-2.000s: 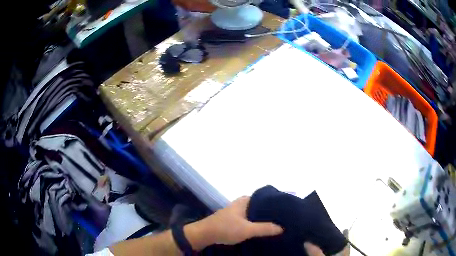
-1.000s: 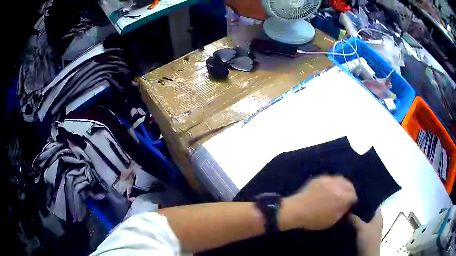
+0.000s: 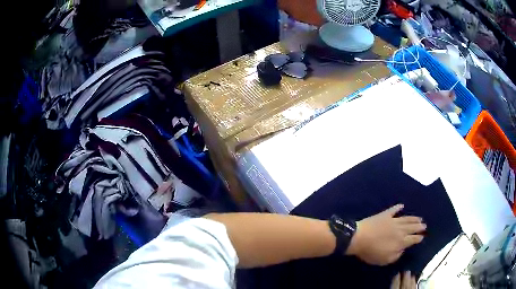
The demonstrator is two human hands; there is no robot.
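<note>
A black garment panel (image 3: 362, 189) lies on the white sewing table (image 3: 351, 130), its notched edge towards the machine. My left hand (image 3: 387, 234) lies on the panel, palm down, with fingers apart. My right hand (image 3: 404, 280) is mostly cut off by the bottom edge; only some fingertips show on the panel. The white machine head (image 3: 498, 259) is at the lower right, partly cut off. The needle area is not clearly visible.
A cardboard box (image 3: 226, 104) stands left of the table, with sunglasses (image 3: 294, 69) and a small fan (image 3: 347, 36). A blue basket (image 3: 472, 115) and orange basket (image 3: 487, 127) line the far right edge. Cut pieces (image 3: 107, 169) are heaped at left.
The black panel, bunched two seconds ago, is now spread flatter on the table. My left hand has gone from closed to spread on it. The view has shifted.
</note>
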